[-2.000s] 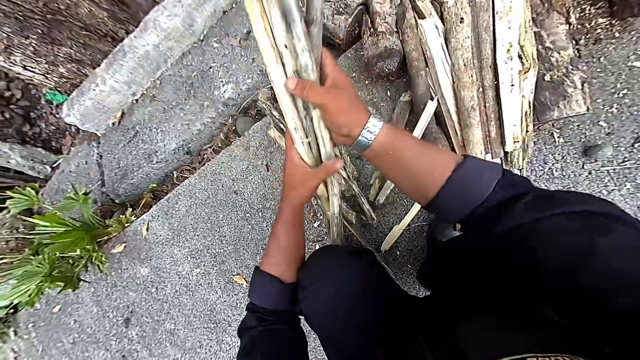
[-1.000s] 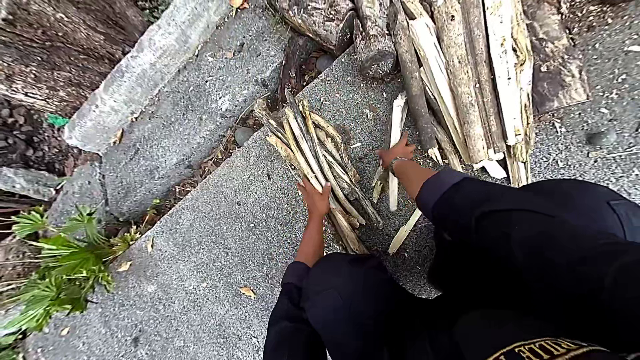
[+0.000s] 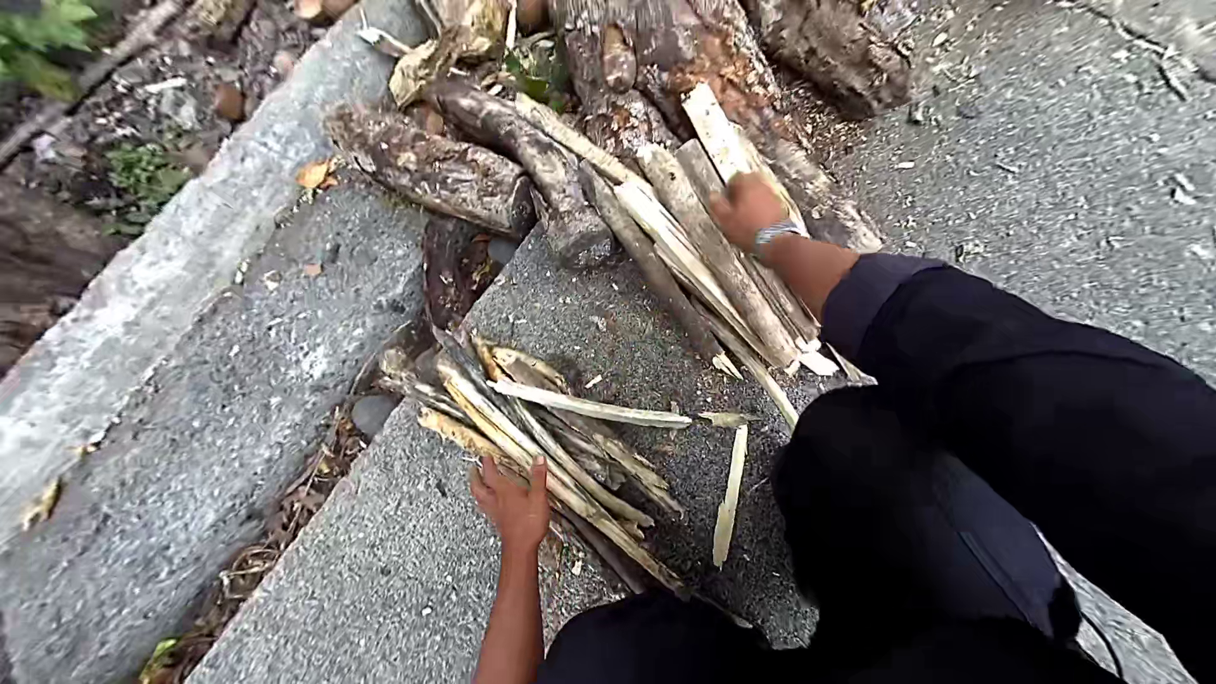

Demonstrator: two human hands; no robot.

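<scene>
My left hand [image 3: 513, 502] rests with spread fingers against the near left side of a bundle of thin split sticks [image 3: 541, 437] on the pavement. My right hand [image 3: 750, 211], with a metal watch band at the wrist, is on a pale split piece of wood [image 3: 714, 128] at the right of a row of longer firewood [image 3: 719, 256]; its fingers are partly hidden, so a grip cannot be told. A thin pale strip [image 3: 589, 408] lies across the top of the bundle. Another flat strip [image 3: 730, 496] lies on the pavement right of the bundle.
Thick logs [image 3: 427, 171] lie beyond the sticks, with a large rough trunk piece [image 3: 665, 57] behind them. A concrete curb [image 3: 190, 228] runs diagonally at the left. A round stone [image 3: 373, 414] sits in a gap filled with dry leaves. My dark-clothed knees are close at the lower right.
My right hand has moved from beside the small bundle to the longer firewood. A pale strip now lies across the bundle. My left hand stays at the bundle. The view has shifted.
</scene>
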